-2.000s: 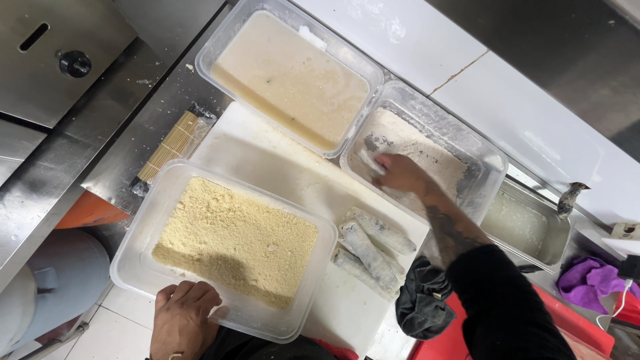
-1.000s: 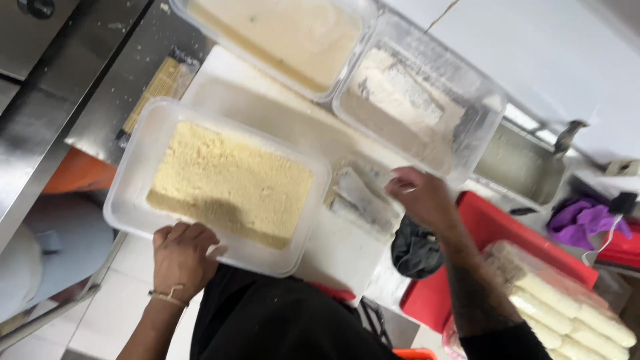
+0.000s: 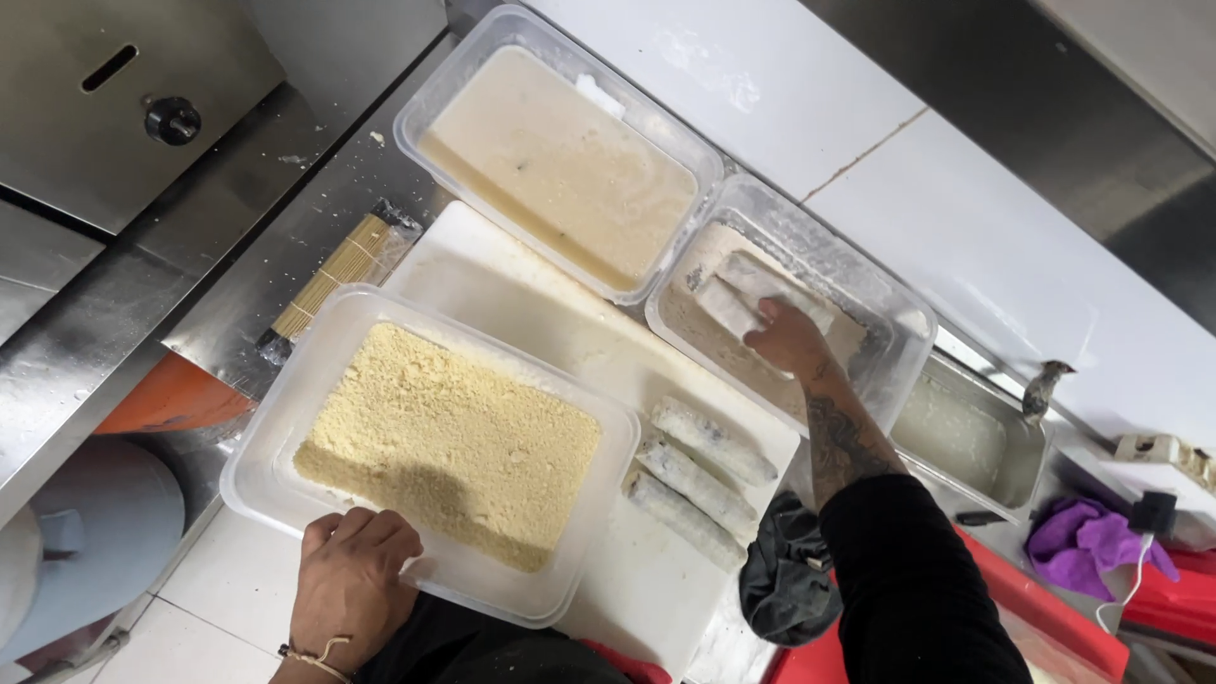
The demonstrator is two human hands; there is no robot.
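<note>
My left hand (image 3: 356,570) grips the near rim of a clear plastic tub (image 3: 252,446) holding yellow breadcrumbs (image 3: 456,446). My right hand (image 3: 787,334) reaches into a second tub (image 3: 902,313) of white flour and touches a flour-coated roll (image 3: 730,309); whether its fingers are closed around it cannot be told. Another coated roll (image 3: 760,277) lies beside that one in the flour. Three floured rolls (image 3: 698,489) lie side by side on a white cutting board (image 3: 617,579). Beyond the board, a third tub (image 3: 413,128) contains beige liquid batter (image 3: 570,166).
A bamboo rolling mat (image 3: 332,275) lies left of the breadcrumb tub. A dark cloth (image 3: 788,570) is by the board's right end. A metal pan (image 3: 969,427) of cloudy liquid, a purple cloth (image 3: 1088,546) and a red container (image 3: 1045,598) stand at the right.
My right hand has moved from beside the rolls on the board to inside the flour tub, where two rolls now lie. My left hand has stayed at the breadcrumb tub's rim.
</note>
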